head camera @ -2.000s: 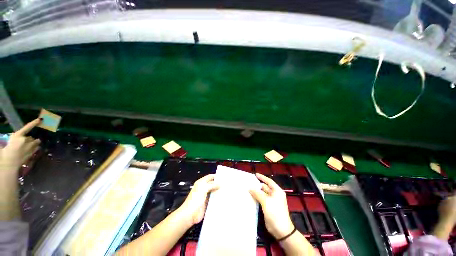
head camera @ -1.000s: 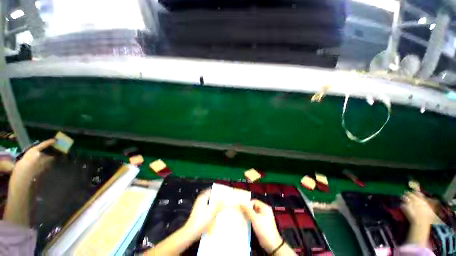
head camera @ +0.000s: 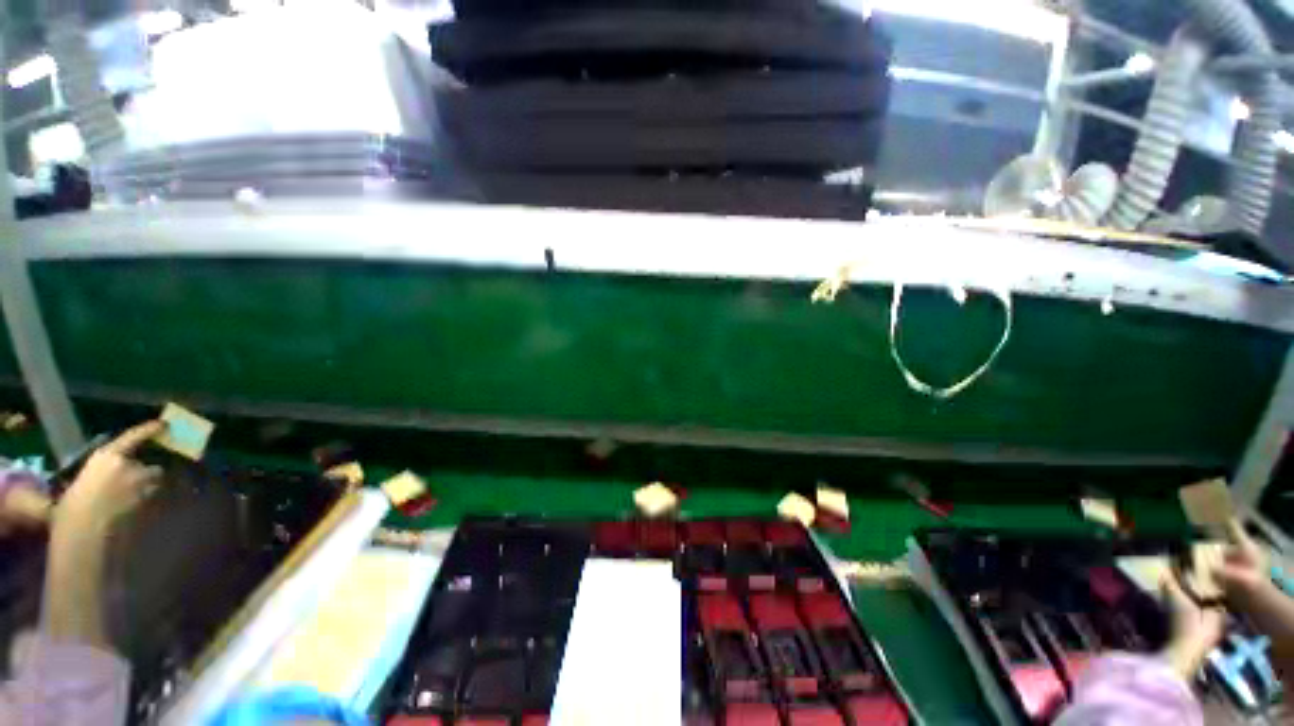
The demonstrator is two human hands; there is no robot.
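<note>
Neither of my hands is in the picture. A white rectangular sheet [head camera: 620, 645] lies lengthwise over the middle of a glossy black blister tray [head camera: 490, 579] in front of me. Right of the sheet, the tray's cells hold red housings with dark windows [head camera: 785, 650]. The cells left of it look mostly black, with some red at the bottom edge. A cream sheet [head camera: 341, 624] lies left of the tray, with white and blue edges around it. A blurred blue patch [head camera: 288, 706] covers its lower end; I cannot tell what it is.
A neighbour's hand [head camera: 107, 489] at the left has a cream square [head camera: 185, 430] at its fingertip. Another person's hands [head camera: 1206, 582] work over a tray [head camera: 993, 582] at the right. Small red and cream pieces [head camera: 656, 499] lie on the green belt beyond. A white cord loop hangs above [head camera: 951, 386].
Both my hands have left the white sheet and gone out of the picture. The sheet now lies on the tray. The blue patch has appeared at lower left. The view has tilted up, showing more shelf.
</note>
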